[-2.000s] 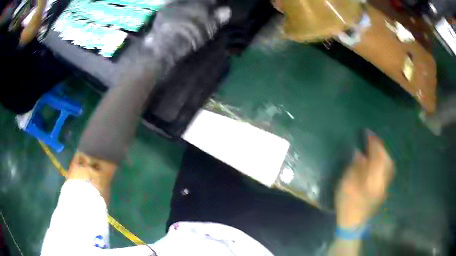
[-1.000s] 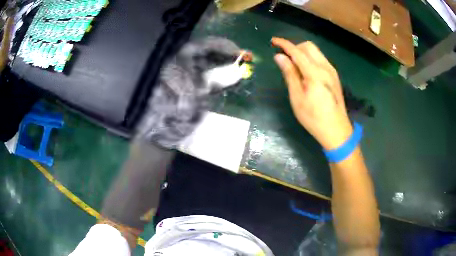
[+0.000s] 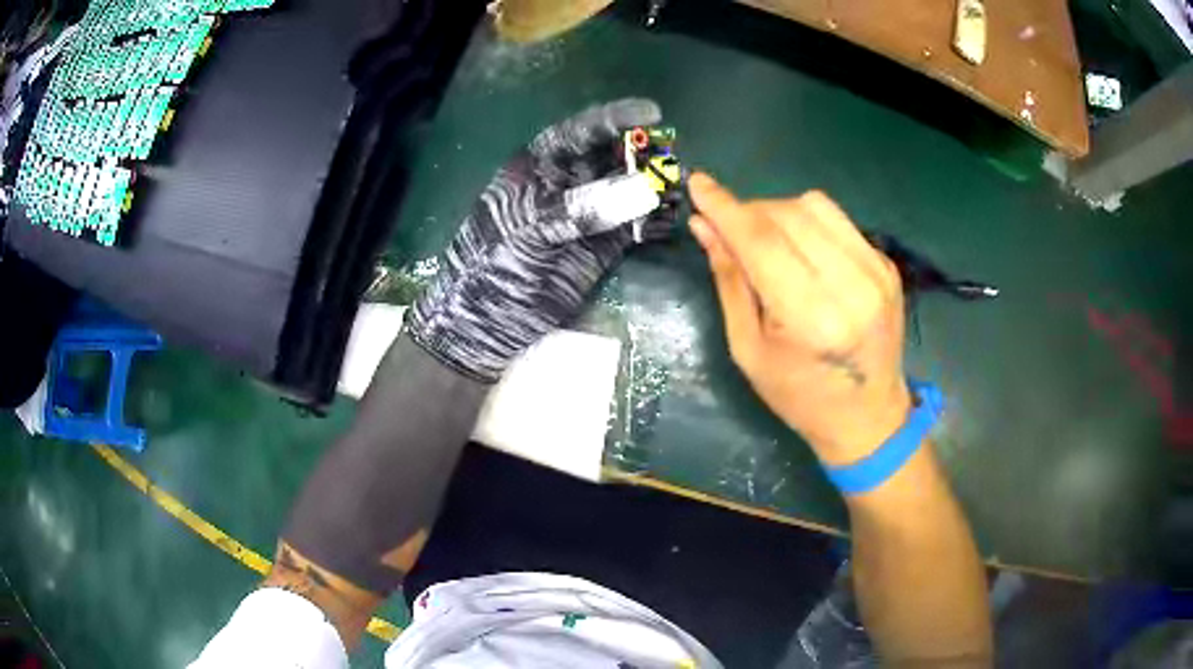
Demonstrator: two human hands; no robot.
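Note:
My left hand (image 3: 536, 235), in a black-and-white striped glove with pale fingertip coverings, holds a small circuit board (image 3: 663, 167) with a yellow block and a red part. My right hand (image 3: 805, 294), bare with a blue wrist strap, has its thumb and forefinger pinched at the board's right edge. A dark cord end there is mostly hidden by the fingers. A black cord (image 3: 935, 277) with a shiny plug tip lies on the bench behind my right hand.
Rows of green-white boards (image 3: 111, 98) lie on black sheets (image 3: 249, 196) at left. A white sheet (image 3: 556, 399) lies at the bench front edge. A brown wooden board (image 3: 903, 52) and a tan piece (image 3: 543, 16) are at the top. A blue stool (image 3: 105, 386) stands at lower left.
The left hand has come from the black sheets to the bench centre with a board. The right hand has moved in from the right and now meets the board's edge.

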